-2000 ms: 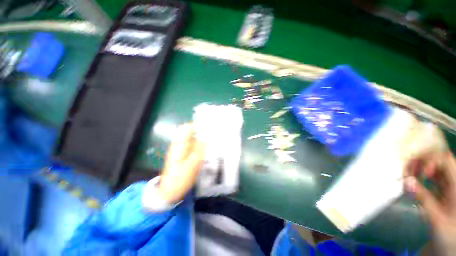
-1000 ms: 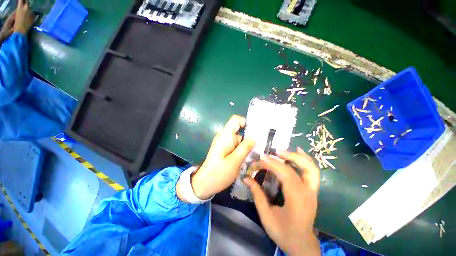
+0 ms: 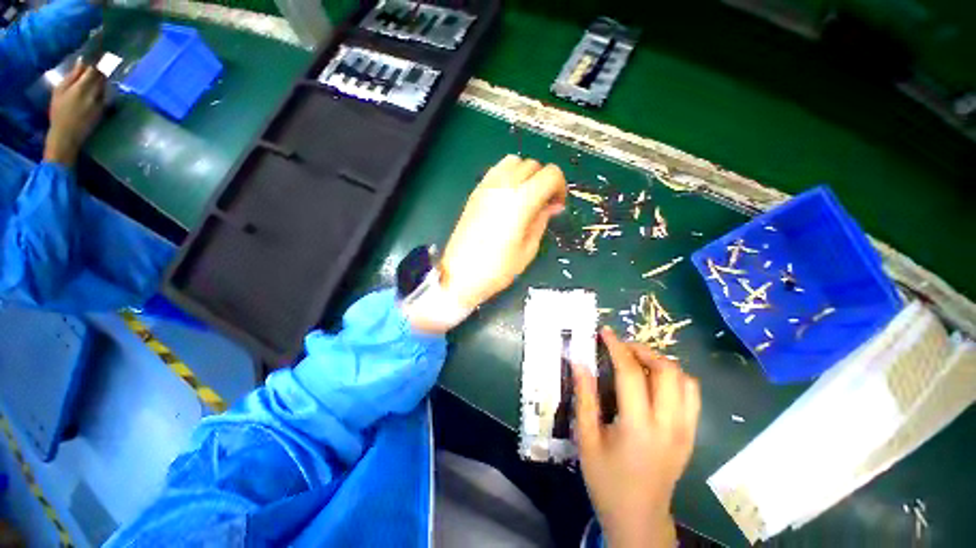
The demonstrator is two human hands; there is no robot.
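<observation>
A silver-white metal frame with a black strip along its middle is over the near edge of the green bench. My right hand holds its right side, with the thumb on its face and the fingers at its edge. The fingers hide part of the frame. My left hand is off the frame, up and to the left, with its fingertips together beside the loose liner slivers. Whether it pinches a small piece cannot be seen. More cream slivers lie right of the frame.
Black compartment tray at left holds frames in its far pockets. Blue bin with slivers and white backing sheets are at right. Another frame lies beyond the pale strip. A neighbouring worker's hand and blue bin are at far left.
My left hand has let go of the frame and moved up towards the slivers. My right hand now holds the frame by its right side. The camera view has shifted.
</observation>
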